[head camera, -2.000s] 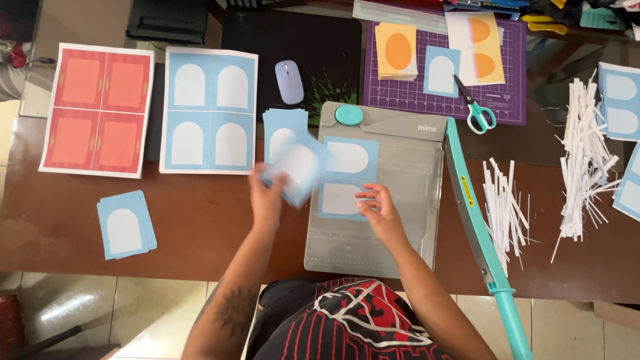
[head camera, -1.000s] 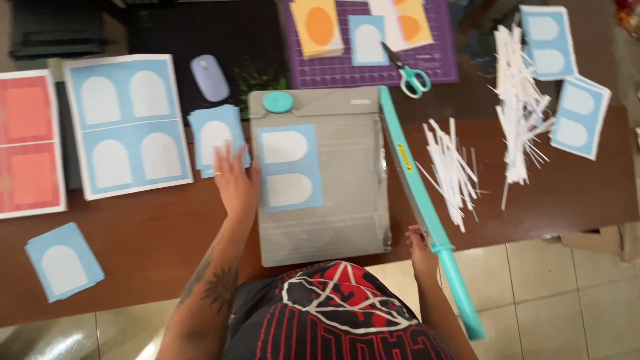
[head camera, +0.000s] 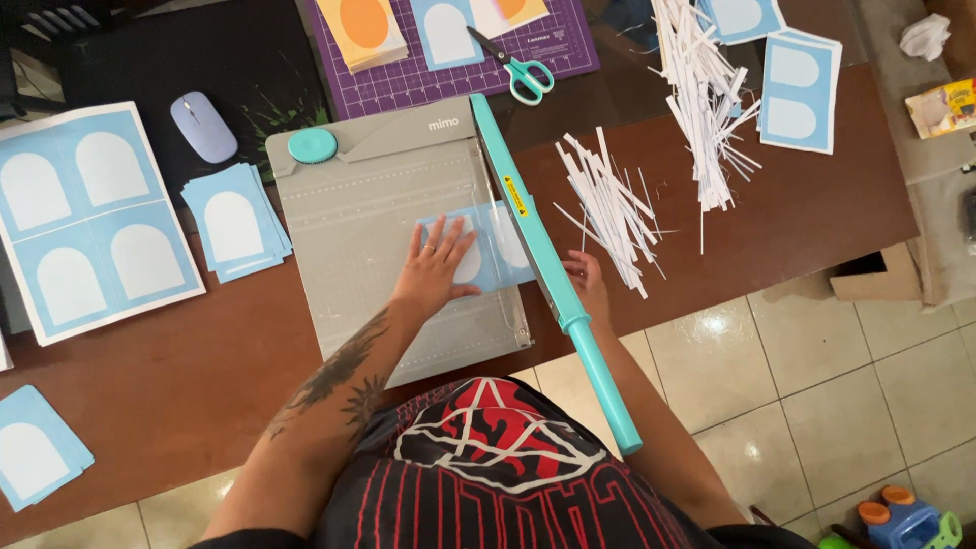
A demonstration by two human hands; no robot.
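A grey guillotine paper trimmer (head camera: 366, 305) lies in front of me, its teal blade arm (head camera: 526, 221) raised at the right edge. My left hand (head camera: 438, 263) rests flat, fingers apart, on a blue printed sheet with two white arches (head camera: 507, 236). The sheet reaches under the clear guard and past the blade side. My right hand (head camera: 587, 278) is just beyond the blade arm at the sheet's right end, fingers slightly bent and partly hidden; whether it touches the sheet is unclear. Cut blue cards (head camera: 236, 229) lie in a stack left of the trimmer.
White paper strips (head camera: 610, 206) lie right of the trimmer, with a larger heap (head camera: 701, 114) behind. Teal-handled scissors (head camera: 526, 80) rest at the purple cutting mat (head camera: 564, 46). A mouse (head camera: 203, 127) and a four-arch sheet (head camera: 91, 221) are at left; more two-arch sheets (head camera: 801, 91) lie back right.
The two-arch sheet has shifted from the trimmer's left side to its blade side. My left hand has gone from the card stack onto that sheet, and my right hand has moved up beside the blade.
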